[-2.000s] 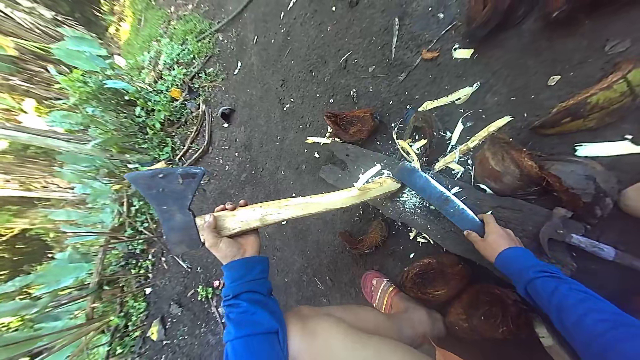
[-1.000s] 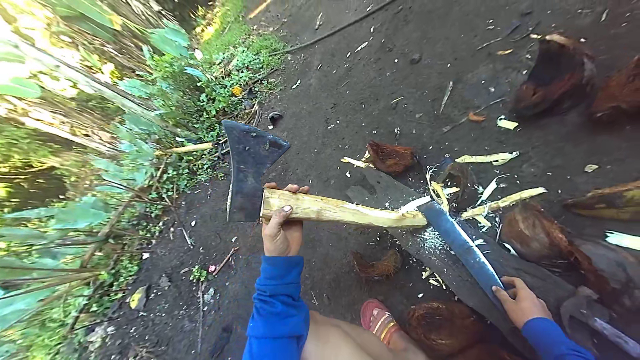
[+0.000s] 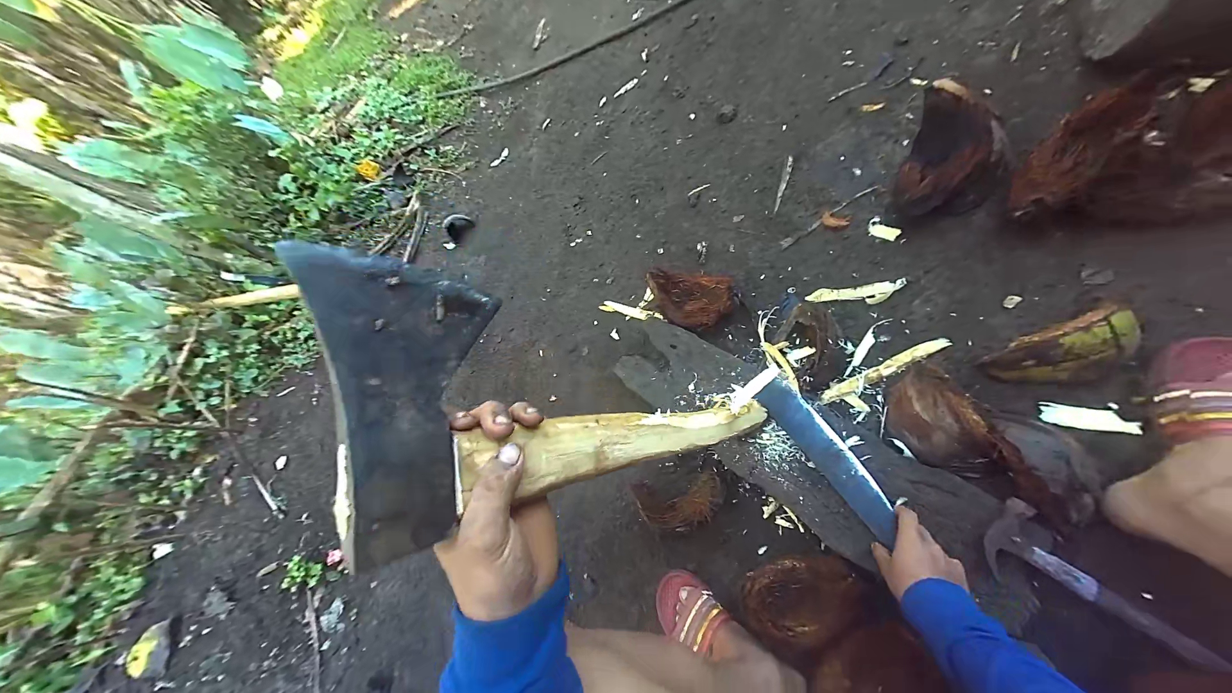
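My left hand (image 3: 500,520) grips the pale wooden handle (image 3: 597,448) of an axe close to its dark metal head (image 3: 395,395), which points to the left. The handle's far end lies over a grey board (image 3: 818,472) on the ground. In my right hand (image 3: 919,553) is a long machete (image 3: 833,462); the grip is hidden by my fingers. The machete's tip end touches or nearly touches the handle's end, where pale shavings (image 3: 756,385) curl up.
Coconut husks (image 3: 693,298) lie around the board, with strips of pale wood (image 3: 885,371) among them. A claw hammer (image 3: 1088,582) rests at the lower right. Sandalled feet (image 3: 693,611) stand near the board. Green plants (image 3: 356,144) border the dark soil on the left.
The axe head has turned to show more of its broad face, and my left hand's hold has turned with it. The machete stays at the handle's far end.
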